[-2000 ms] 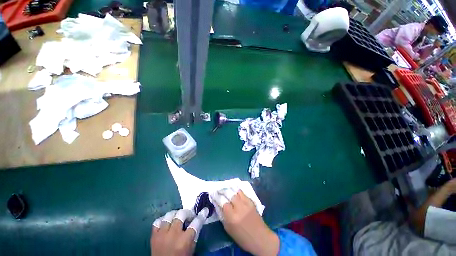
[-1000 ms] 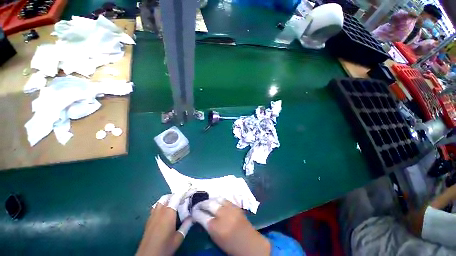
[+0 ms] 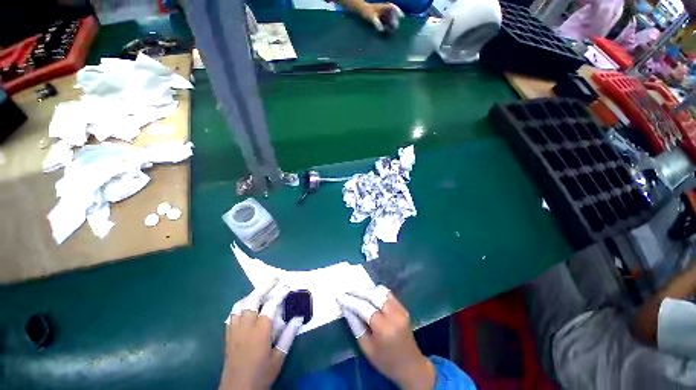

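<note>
A black, rounded-square watch head (image 3: 298,306) is over the white wiping cloth (image 3: 324,283) at the bench's near edge. My left hand (image 3: 259,335), with white finger cots, holds the watch head by its left and lower edges between thumb and fingers. My right hand (image 3: 381,327), also in white finger cots, rests its fingertips on the cloth's right part, apart from the watch head; whether it pinches the cloth is hard to tell. The whitish solvent bottle (image 3: 252,225) stands just behind the cloth.
Crumpled wipes (image 3: 381,196) and a small tool (image 3: 311,181) lie by the grey post (image 3: 243,114). A cloth pile (image 3: 114,99) and white discs (image 3: 162,213) lie on the brown board. Another watch head (image 3: 38,330) is far left. The black compartment tray (image 3: 572,164) is right. Another person's hand (image 3: 375,14) shows across.
My right hand has moved right, off the watch head and onto the cloth. The watch head now lies face-on at my left fingers. Another person's hand has appeared across the bench.
</note>
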